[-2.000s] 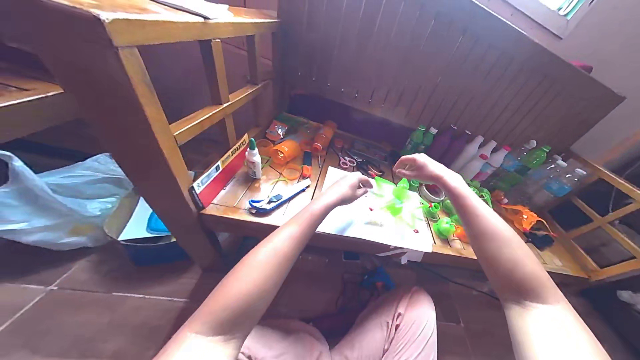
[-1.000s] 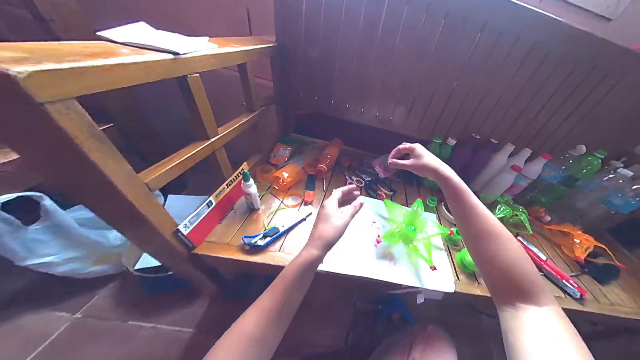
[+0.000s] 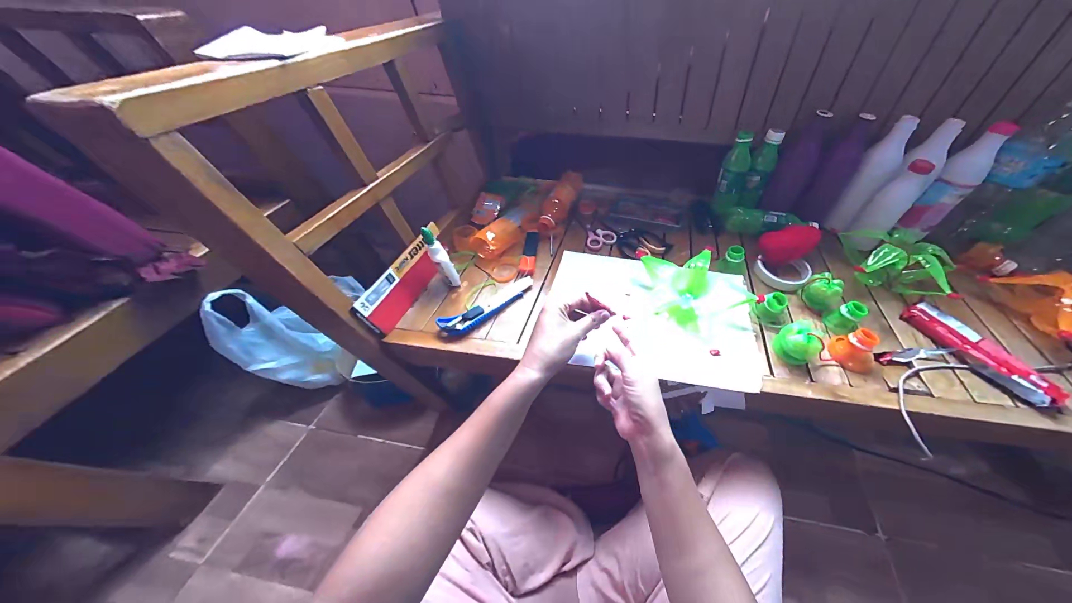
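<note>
My left hand [image 3: 557, 335] is raised over the left edge of a white sheet [image 3: 578, 272], its fingertips pinched on a small, thin item too small to name. Close beside it on the right, my right hand [image 3: 628, 381] has its fingers partly curled, the index finger pointing toward the left fingertips; whether it holds anything is unclear. A green plastic flower shape [image 3: 691, 285] with red-tipped petals lies on the sheet, with small red bits near it. Left of the sheet are a blue utility knife [image 3: 481, 311] and a white glue bottle with a green cap [image 3: 442, 258].
Scissors [image 3: 600, 238], pliers [image 3: 649, 244] and orange bottle pieces [image 3: 502, 237] lie behind. At the right are cut green bottle necks [image 3: 797, 342], a tape roll [image 3: 783, 273], a red packet [image 3: 980, 352] and standing bottles [image 3: 875, 188]. A wooden armrest [image 3: 276, 79] rises at the left.
My right hand has come down from behind the sheet to beside my left hand. The left hand's spread fingers have closed to a pinch. The view has shifted.
</note>
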